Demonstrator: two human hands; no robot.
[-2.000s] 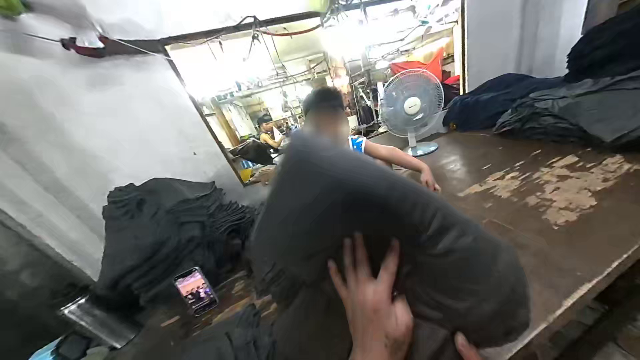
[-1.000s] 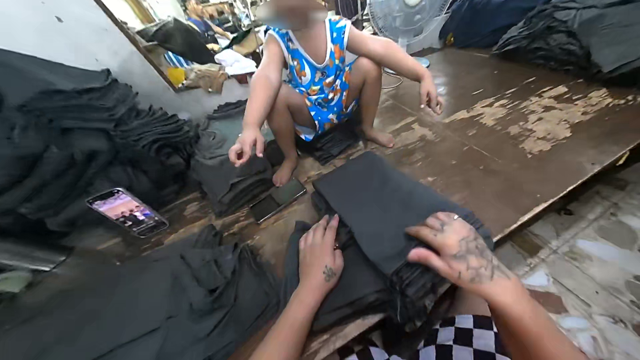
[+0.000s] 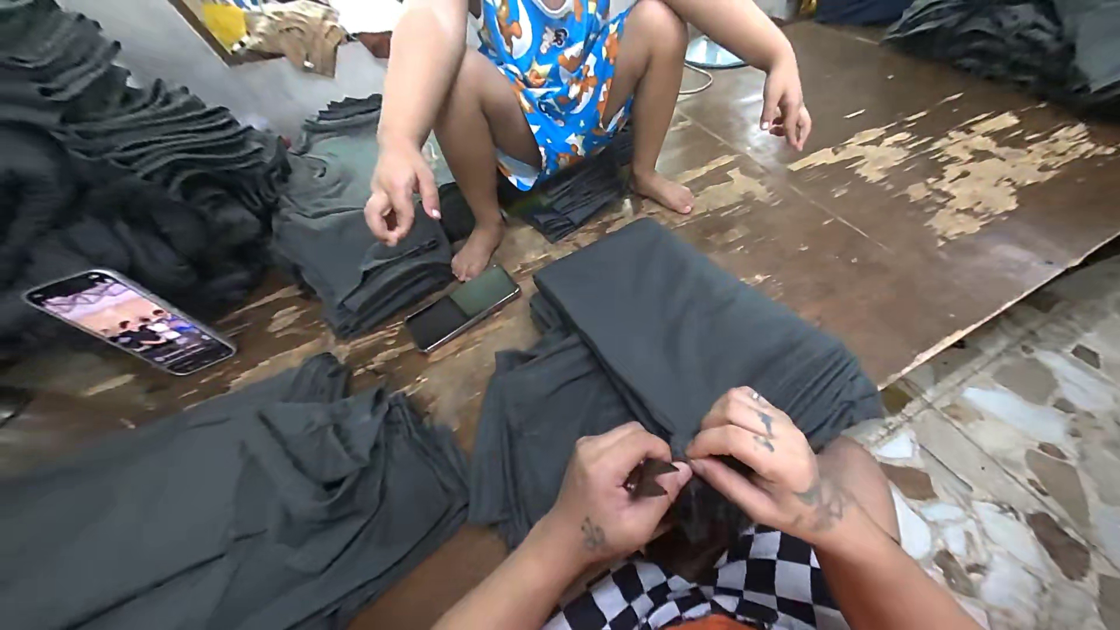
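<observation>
A thick stack of folded dark grey cloth pieces (image 3: 700, 315) lies in front of me at the near edge of the worn wooden platform (image 3: 814, 254). At its near corner, my left hand (image 3: 617, 486) has its fingers curled, with a small brown pointed piece showing in them; what that piece is I cannot tell. Right beside it, my right hand (image 3: 757, 464), with a ring on one finger, pinches at the same corner, and its fingertips meet those of the left. The pinched bit between them is too small to make out. More dark grey cloth (image 3: 556, 411) lies under the stack's left side.
Opposite me a person (image 3: 560, 79) in a blue patterned outfit squats on the platform. A dark phone (image 3: 464, 306) lies by their foot; another phone (image 3: 131, 319) with a lit screen is at left. Loose grey cloth (image 3: 227, 499) and several piles of dark cloth (image 3: 175, 157) lie left. Stone-patterned floor (image 3: 1006, 455) is at right.
Two seconds ago the folded stack was raised in front of me; now it lies on the platform. Since a second ago my hands have come together at its near corner. The view has tilted down.
</observation>
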